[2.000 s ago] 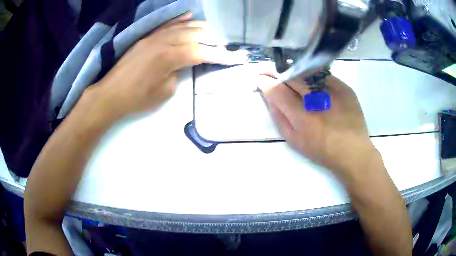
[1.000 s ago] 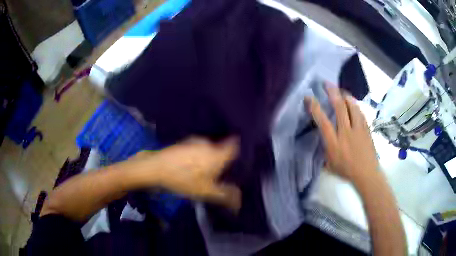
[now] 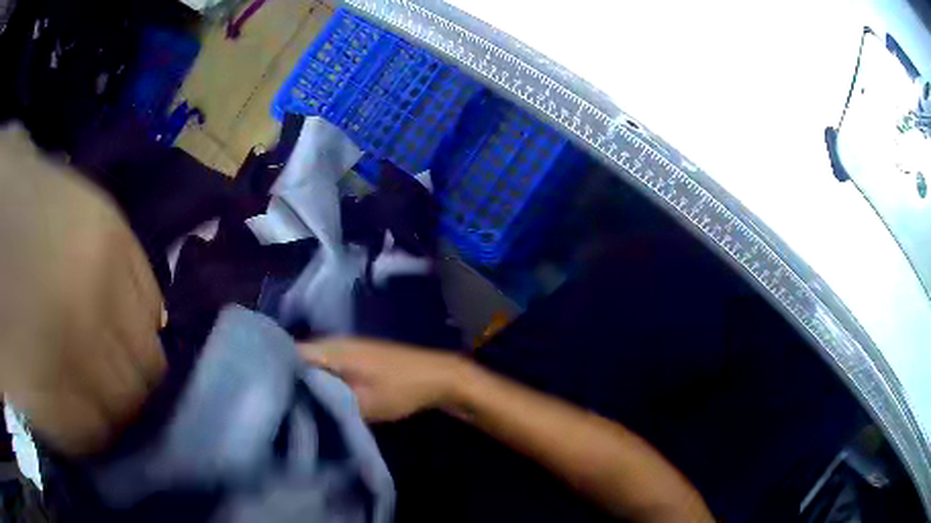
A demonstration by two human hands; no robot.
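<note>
A garment panel point(image 3: 230, 393), with a grey-white side and dark parts, hangs in blurred folds at the lower left. My right hand point(image 3: 383, 378) reaches in from the lower right, its fingers closed on the panel's upper edge. My left hand point(image 3: 87, 306) is large and blurred at the left edge, against the dark part of the cloth; its fingertips are hidden, so its grip cannot be told. A heap of dark and pale cloth pieces point(image 3: 327, 220) lies just beyond the panel.
Blue plastic baskets point(image 3: 408, 97) stand beyond the heap, on a tan floor point(image 3: 230, 87). The white machine table point(image 3: 715, 72) fills the upper right, with a measuring tape point(image 3: 653, 148) along its curved edge. Part of a metal machine fitting point(image 3: 916, 138) shows at the right edge.
The view has swung down and left, off the table. The garment cloth has moved from the table to the lower left beside the heap. Both hands have moved with it.
</note>
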